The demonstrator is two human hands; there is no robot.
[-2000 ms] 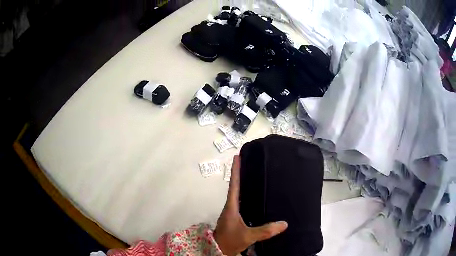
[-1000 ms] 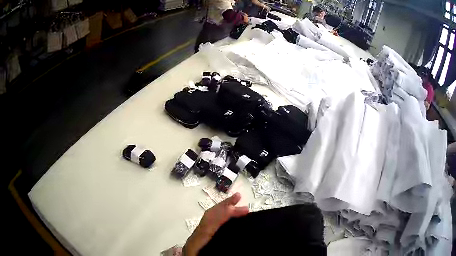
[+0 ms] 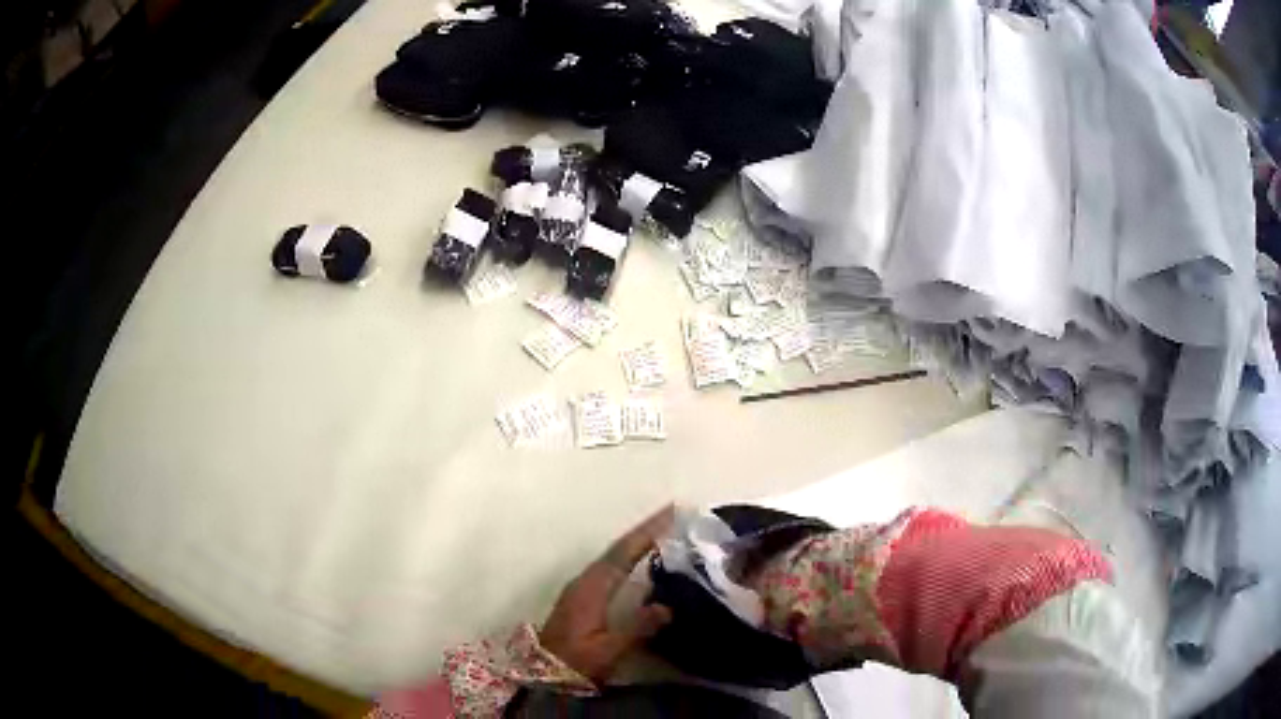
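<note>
A small black bag [image 3: 717, 639] is low in the centre, its opening spread. White stuffing paper [image 3: 712, 565] shows in the opening. My left hand [image 3: 604, 618] grips the bag's left side, thumb near the opening. My right arm comes in from the lower right in a floral and pink sleeve. The sleeve's end is at the opening, and my right hand is hidden there, so its hold cannot be seen. Part of the bag is hidden by the sleeve.
Desiccant packets [image 3: 724, 344] lie beyond the bag, with a thin dark rod [image 3: 832, 386] beside them. Several rolled straps [image 3: 600, 250] lie farther back; one strap [image 3: 322, 253] is apart at left. Black bags [image 3: 562, 63] are piled behind. Stacked stuffing paper [image 3: 969, 183] fills the right side.
The black bag has gone from closed-looking to open, lower in view, with white paper in its opening. My right sleeve has come in. The camera view has tilted down again.
</note>
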